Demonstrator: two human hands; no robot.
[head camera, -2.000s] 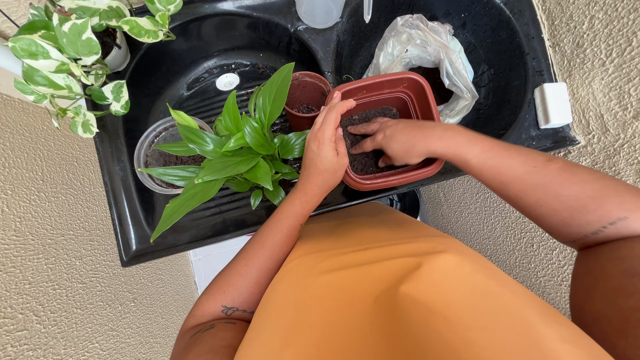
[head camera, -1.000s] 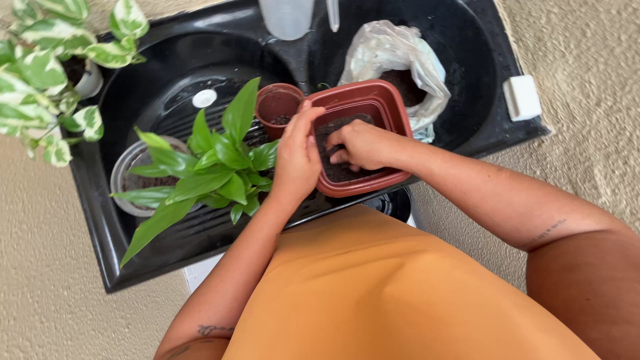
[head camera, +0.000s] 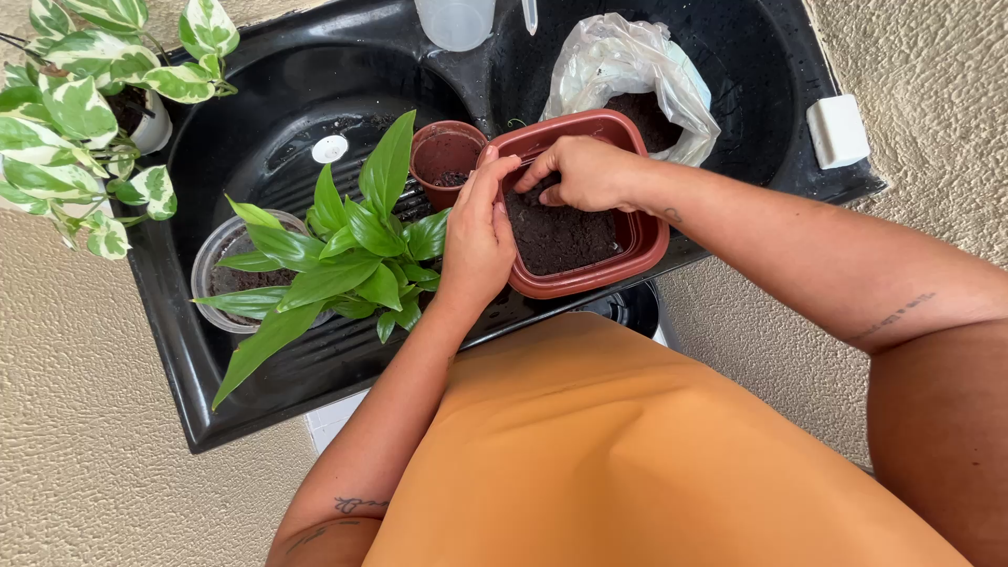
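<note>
A reddish-brown rectangular plastic planter (head camera: 587, 286) with dark potting soil (head camera: 561, 236) in it stands at the front edge of a black sink. My left hand (head camera: 479, 228) rests against the planter's left wall, its fingers extended along the rim. Inside the planter, my right hand (head camera: 587, 175) touches the soil with bent fingers near the back left corner; whether it pinches any soil cannot be told. A leafy green plant (head camera: 346, 260) lies left of my left hand, its roots hidden. Behind that hand stands a small round brown pot (head camera: 447, 157) with some soil inside.
Beyond the planter, a clear plastic bag (head camera: 614, 59) of soil sits in the right basin. A clear round container (head camera: 209, 272) of soil is partly under the leaves. A variegated potted plant (head camera: 87, 118), a translucent cup (head camera: 455, 24) and a white block (head camera: 838, 131) stand around the sink (head camera: 236, 417).
Inside the planter, my right hand has moved over the soil toward the back left corner. My left hand stays at the planter's left side.
</note>
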